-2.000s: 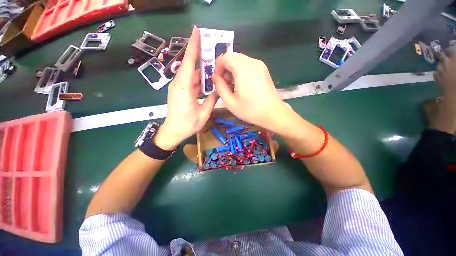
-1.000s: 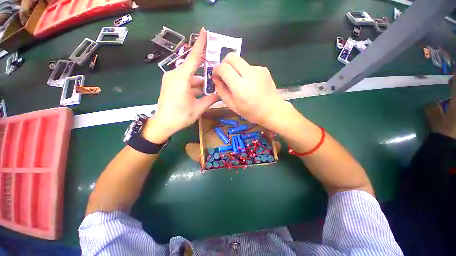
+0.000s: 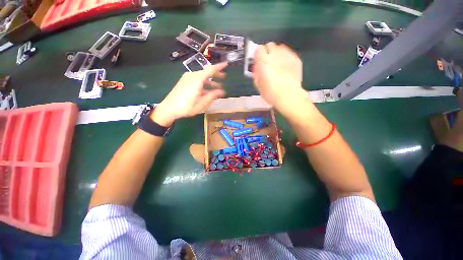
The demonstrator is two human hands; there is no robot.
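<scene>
My right hand (image 3: 277, 71) grips a white plastic housing (image 3: 250, 58) above the belt; the housing is partly hidden by the fingers and blurred. My left hand (image 3: 195, 91) is open and empty, fingers spread, to the left of the housing and apart from it. The open carton (image 3: 207, 133) lies directly before me on the green surface. It holds blue cylindrical cells (image 3: 226, 136), some lying flat and several upright at the near side, with red lead wires (image 3: 242, 161) tangled over them.
Partly assembled units (image 3: 92, 84) lie scattered on the far belt (image 3: 152, 76), several near my hands. A pale rail (image 3: 109, 115) edges the belt. A pink-red tray (image 3: 35, 165) is at left, another (image 3: 84, 12) upper left. A grey bracket (image 3: 391, 51) slants at right. A person's arm (image 3: 447, 165) shows far right.
My hands have moved apart. My left hand has let go of the housing, and my right hand has carried it to the right. The units on the belt have shifted right.
</scene>
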